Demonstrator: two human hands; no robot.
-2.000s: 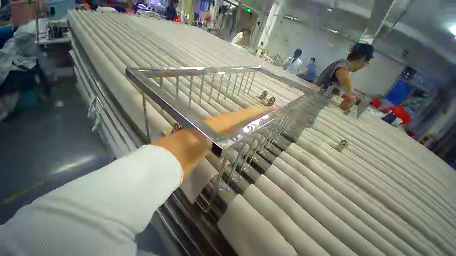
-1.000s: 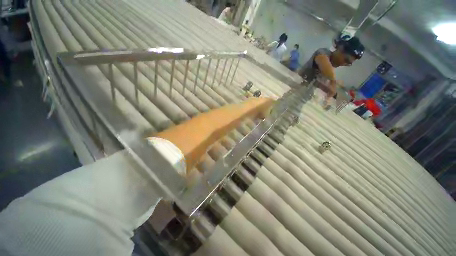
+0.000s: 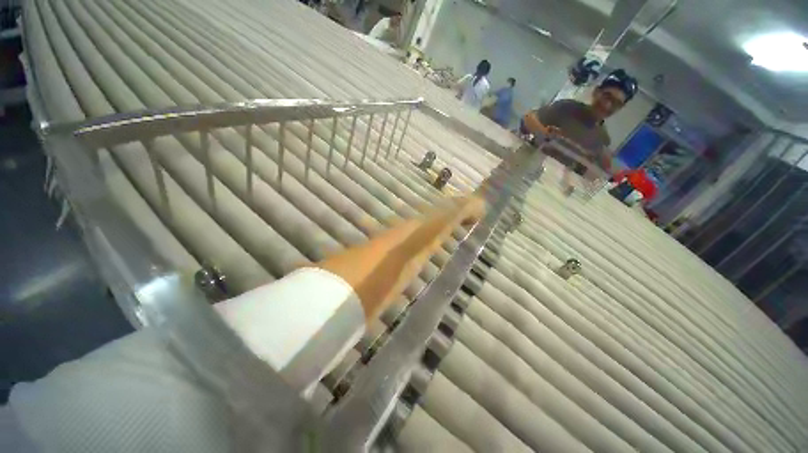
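Note:
My left hand point(image 3: 467, 211) is small and blurred at the end of my outstretched arm. The arm, in a white sleeve, passes inside the open steel rack frame point(image 3: 266, 113). The hand is at the frame's right long bar, and its fingers and grip cannot be made out. The frame's thin rods hang over the off-white ridged tubes point(image 3: 523, 336). Two small metal clips point(image 3: 443, 179) stand on the ridges inside the frame. Another clip point(image 3: 211, 283) stands beside my sleeve, and one more point(image 3: 570, 267) stands right of the frame. My right hand is out of the picture.
A coworker point(image 3: 576, 124) leans over the far side of the tubes, near the frame's far end. Red items point(image 3: 636, 184) lie at the far right edge. Dark gaps run under the frame's right bar. Grey floor point(image 3: 35, 265) shows at left. Two more people are in the back.
The frame appears larger and nearer, its near corner lower in the picture. My arm stays inside it. The clip beside my sleeve now shows clearly. The coworker's head and arms have shifted. The camera view has turned.

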